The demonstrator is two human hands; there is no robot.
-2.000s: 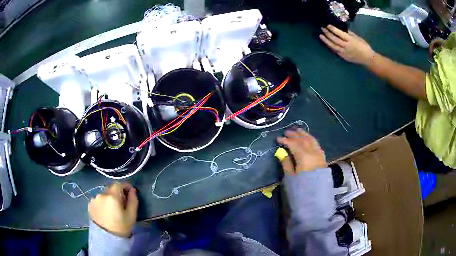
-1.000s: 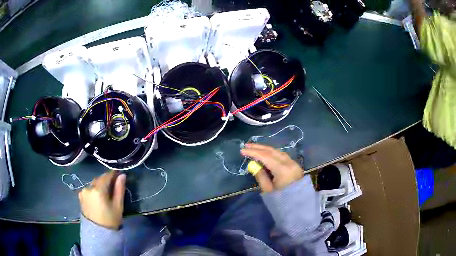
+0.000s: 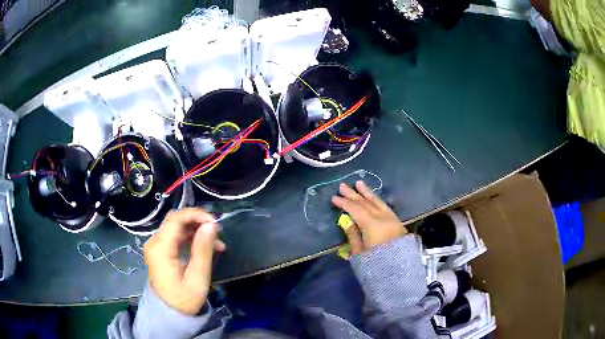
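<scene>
Thin pale cords lie on the green bench: one loop at the front left, another at the centre right. My left hand pinches a short pale strand between thumb and fingers, in front of the housings. My right hand, with yellow tape on a finger, rests palm down beside the centre-right cord; what lies under it is hidden. Behind stand several white camera housings with black interiors: the nearest to my left hand, one at the middle and one at the right, with red and yellow wires.
Tweezers lie on the bench at the right. A pale cord heap is at the back. Black units stand at the back right. An open cardboard box beside me holds white-and-black housings. A person in yellow-green is at the right.
My left hand has moved right and lifted a strand off the bench. My right hand has moved left overall, staying low. The other person's hand has left the bench.
</scene>
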